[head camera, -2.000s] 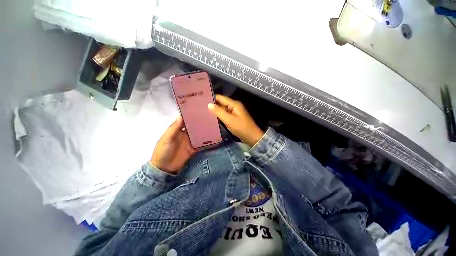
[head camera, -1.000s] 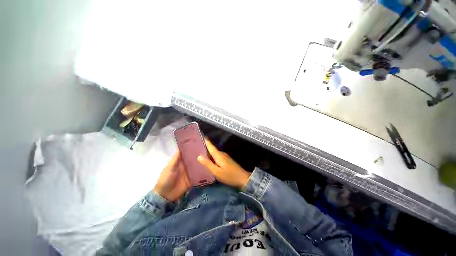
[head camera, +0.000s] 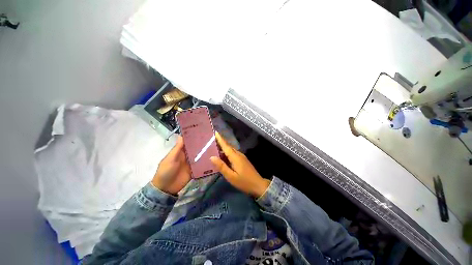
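A smartphone (head camera: 197, 140) with a lit pinkish screen is held upright over my lap, below the table edge. My left hand (head camera: 174, 170) holds it along its left side and lower back. My right hand (head camera: 239, 168) holds its right side, with the thumb near the lower right of the screen. A white diagonal glare streak crosses the screen. The text on it is too small to read.
White cloth (head camera: 98, 160) hangs at left. An open grey drawer (head camera: 164, 124) holds small items. White fabric (head camera: 171, 46) lies on the table by the ruler edge (head camera: 310, 161). Black snips (head camera: 440, 199) and the sewing machine (head camera: 447, 77) are at right.
The view has turned and shifted, so the table and machine appear moved. The phone stays in both hands, and a white streak now shows on its screen.
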